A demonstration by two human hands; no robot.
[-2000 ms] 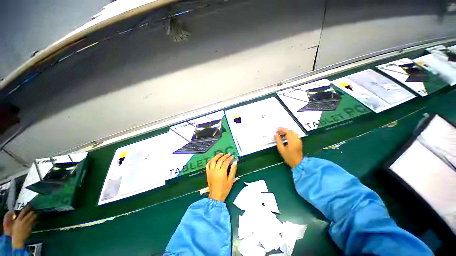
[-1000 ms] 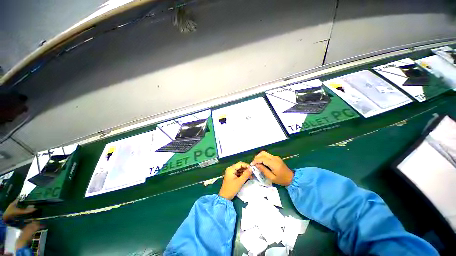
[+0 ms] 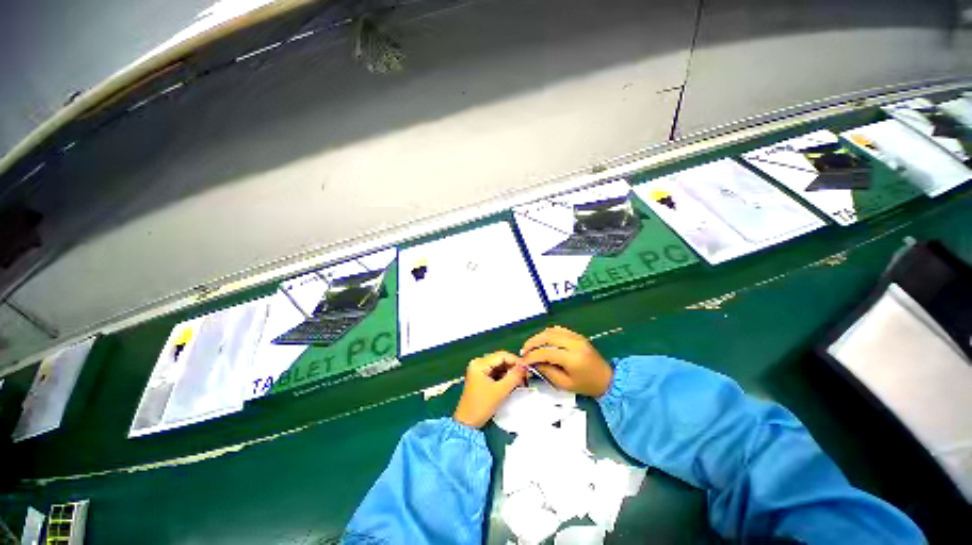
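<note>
My left hand [image 3: 489, 387] and my right hand [image 3: 567, 362] meet at the fingertips over the near bench edge. They pinch a small pale label [image 3: 532, 372], mostly hidden by the fingers. A loose pile of white slips [image 3: 554, 468] lies just below them on the green bench. Beyond the hands, a green and white box lid [image 3: 346, 319] with a laptop picture lies on the belt, a pale strip on its front edge. A white-faced box base [image 3: 469, 285] lies right of it, and another lid [image 3: 602, 240] follows.
More lids and white-faced bases [image 3: 203, 365] lie in a row along the green conveyor belt [image 3: 448, 375]. A dark tray with white sheets [image 3: 906, 367] is at the right. A small sectioned tray [image 3: 66, 523] is at bottom left. A pale panel [image 3: 426, 160] rises behind the belt.
Both hands came back from the boxes to meet over the slips, and stay together there. The row of boxes has shifted left. The neighbour's hands at the left have gone from view.
</note>
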